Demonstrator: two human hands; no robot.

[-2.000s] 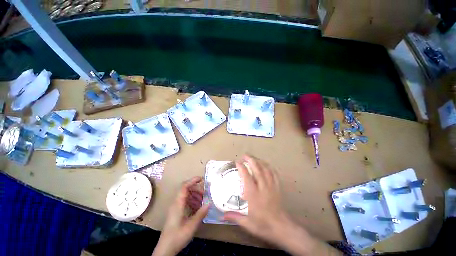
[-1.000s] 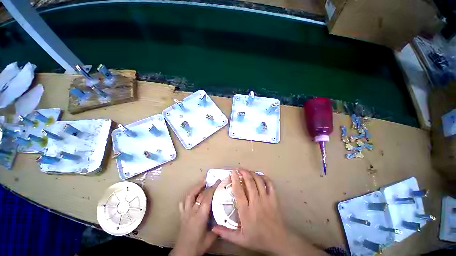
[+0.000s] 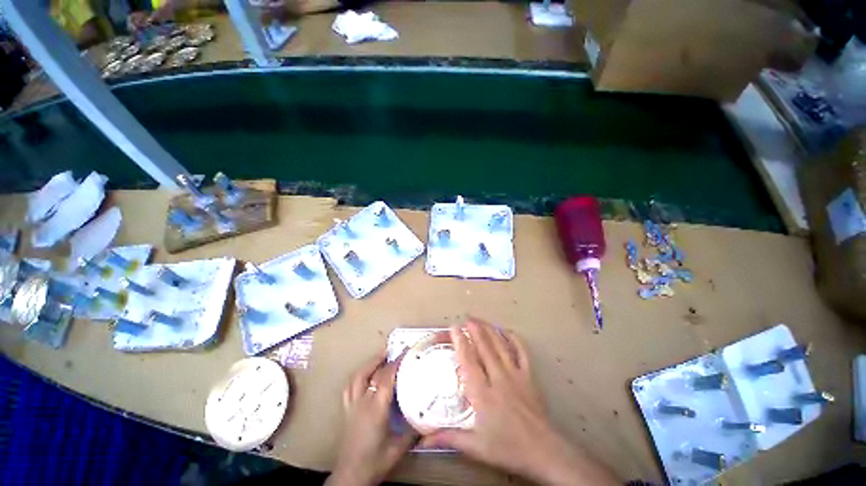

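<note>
A round white spoked disc (image 3: 433,384) lies over a square white plate (image 3: 406,336) at the bottom middle. My left hand (image 3: 373,415) holds the left side of the disc and plate. My right hand (image 3: 498,394) lies over the disc's right side, fingers on its top edge and thumb at its lower edge. The posts under the disc are hidden. A second round disc (image 3: 247,403) lies on the board to the left.
Square plates with upright posts stand behind (image 3: 470,240), at left and at right (image 3: 679,408). A magenta bottle (image 3: 580,228), loose clips (image 3: 655,264) and a wooden block (image 3: 223,216) lie near the green belt (image 3: 427,133). Cartons (image 3: 693,47) are at upper right.
The view has shifted, showing more of the far bench. My left hand has closed in on the disc's left side since two seconds ago. My right hand stays on the disc.
</note>
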